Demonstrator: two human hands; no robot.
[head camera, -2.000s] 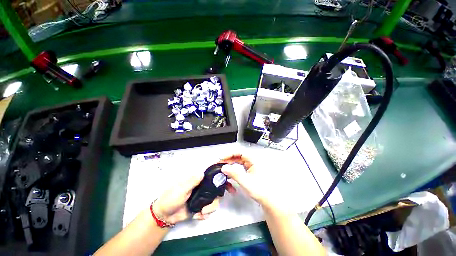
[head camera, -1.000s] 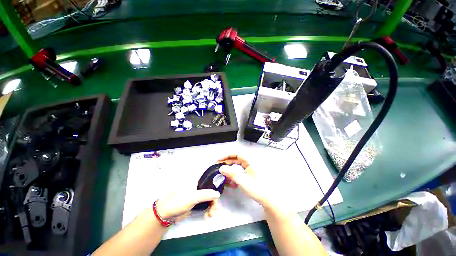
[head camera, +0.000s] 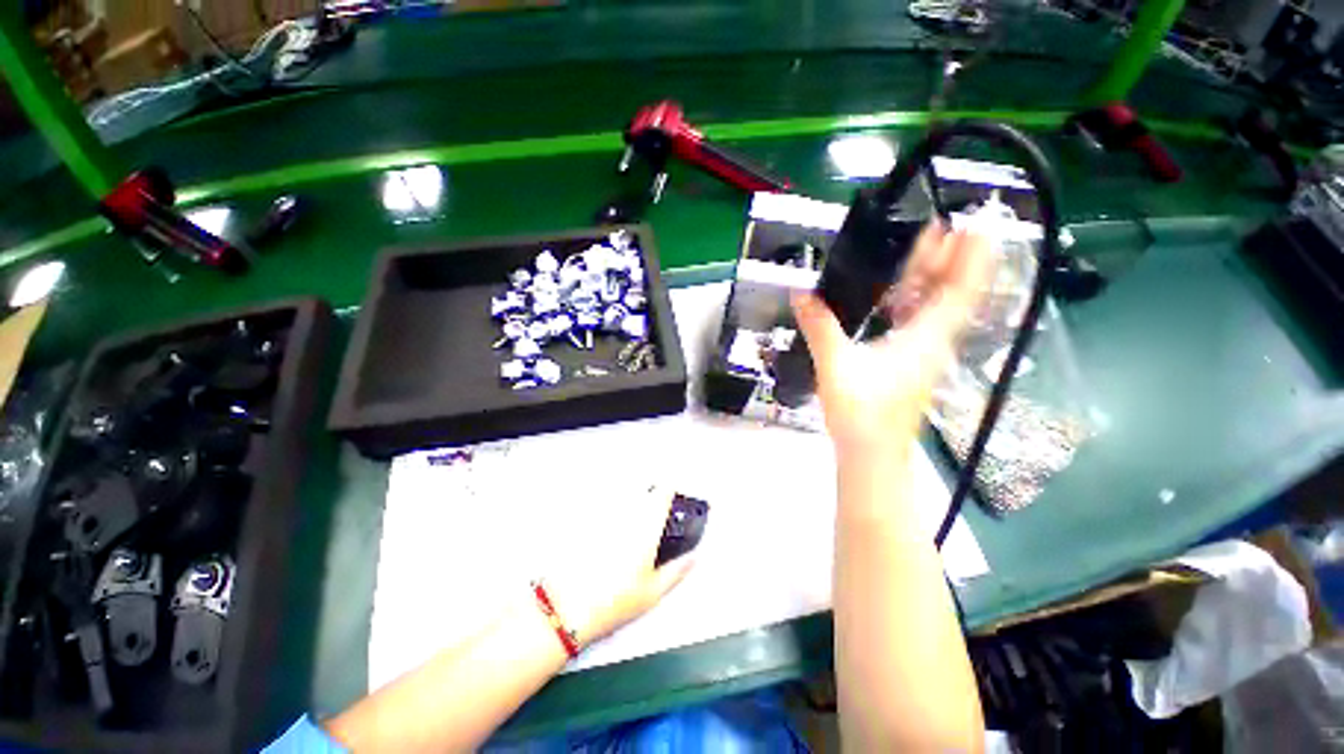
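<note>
My left hand (head camera: 627, 589) rests low over the white work paper (head camera: 487, 545) and holds a black housing (head camera: 683, 527), its small end showing past the fingers. The rest of the housing is hidden by the hand. My right hand (head camera: 884, 354) is raised at the screw feeder, blurred, around the black electric screwdriver (head camera: 867, 258). The thumb is on its left side and the fingers are on its right. The screwdriver's tip is hidden. Silver-white fittings (head camera: 582, 295) lie heaped in the black centre tray (head camera: 509, 423).
A larger black tray (head camera: 277, 516) with black assemblies is at left. The screw feeder (head camera: 767, 309) stands behind the paper, with a clear bag of small hardware (head camera: 1024, 449) to its right. An open carton (head camera: 1098, 604) is low right. The black cable (head camera: 1044, 280) arcs beside my right hand.
My right hand has left the housing and moved up and right to the screwdriver. The screwdriver and its cable have shifted left. My left hand has turned, still holding the housing.
</note>
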